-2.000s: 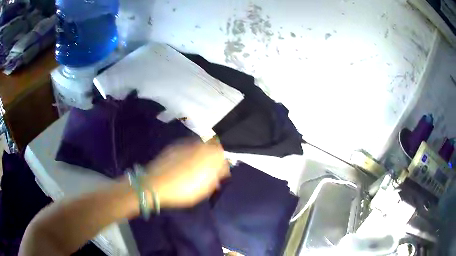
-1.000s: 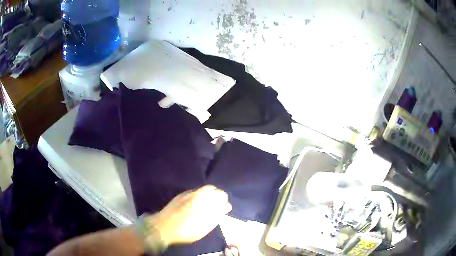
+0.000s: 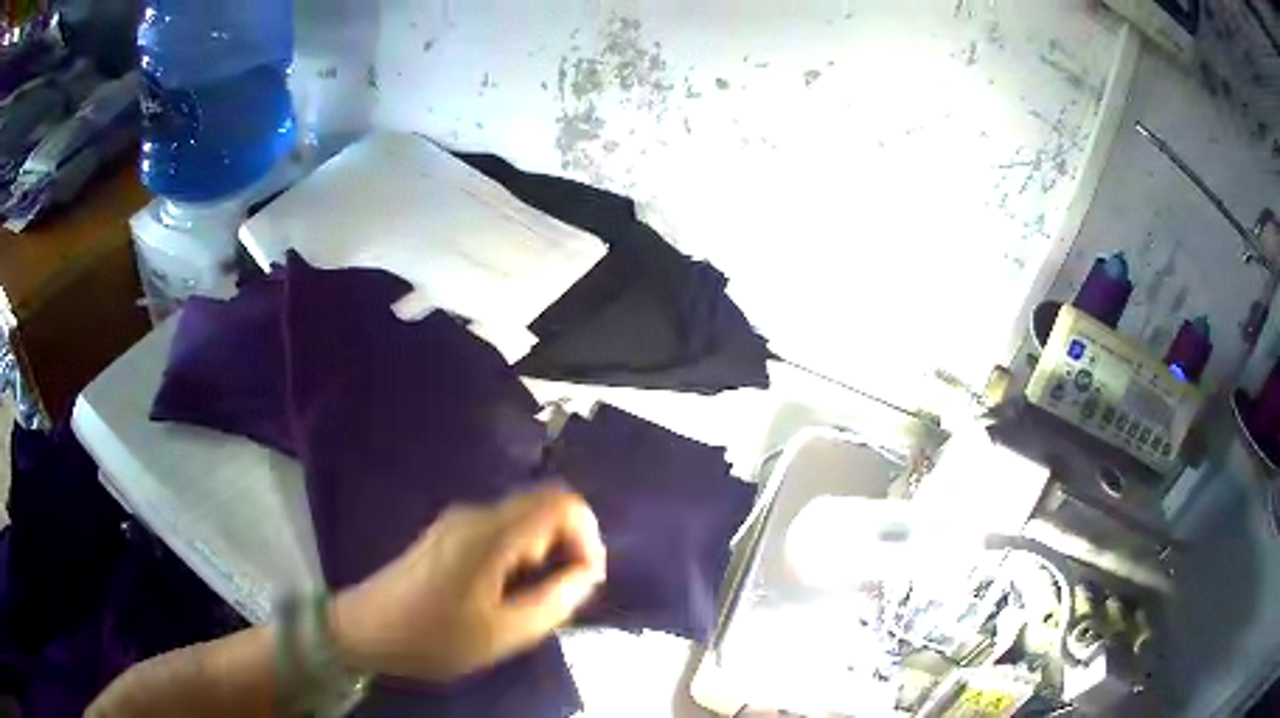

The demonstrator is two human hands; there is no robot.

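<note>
A long dark purple panel (image 3: 407, 407) lies on the left of the table, over other purple pieces. A squarish dark purple stack (image 3: 653, 519) lies between it and the overlock machine (image 3: 983, 505). My left hand (image 3: 484, 568), with a band at the wrist, is over the lower part of the long panel, its fingers curled. The hand is slightly blurred, and whether it pinches cloth cannot be seen. My right hand is not in view. Glare hides much of the needle area.
A white sheet (image 3: 421, 232) lies on black cut pieces (image 3: 632, 316) at the back. A blue water bottle (image 3: 218, 98) stands at the back left. Dark cloth (image 3: 84, 589) hangs low at left. A control panel (image 3: 1116, 396) and purple thread cones (image 3: 1105, 289) are at right.
Since the first frame, the long panel has come to lie straighter across the purple pieces. Over the last second my left hand shifts slightly left and up. The whole view has also shifted.
</note>
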